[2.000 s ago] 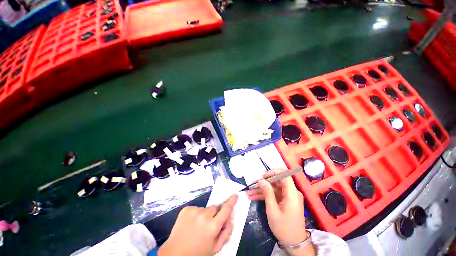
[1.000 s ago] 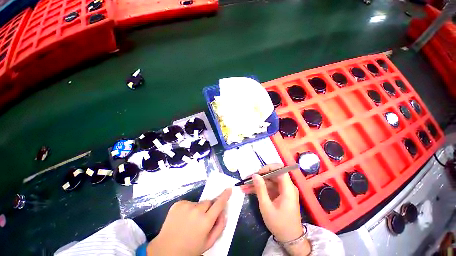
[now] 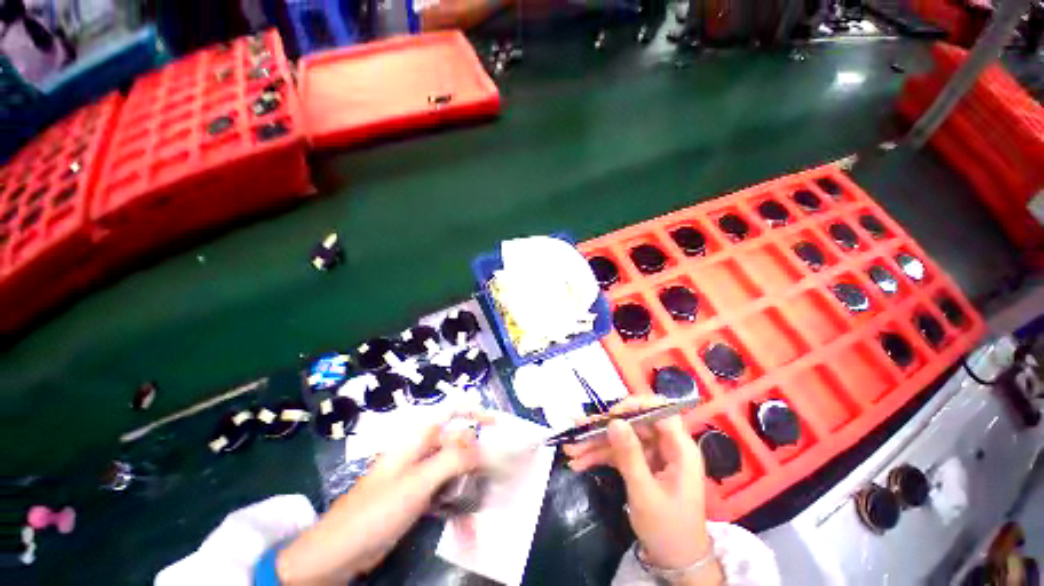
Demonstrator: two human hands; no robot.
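My right hand holds thin metal tweezers like a pen, tips pointing left. My left hand is blurred and curled over a white paper sheet, left of the tweezer tips. A greyish round shape shows under its fingers; I cannot tell if it is held. Black round units with pale tabs stand in rows left of a blue bin of white and yellowish scraps. One unit has a blue-and-white face.
A red compartment tray with black and shiny discs lies at right. Stacked red trays stand at upper left. A lone unit and a pale rod lie on the green surface. Two round parts lie at lower right.
My left hand has shifted from pointing on the paper to a curled, blurred pose, with the greyish shape now beneath. The tweezers stay in my right hand. The view has tilted up since one second ago.
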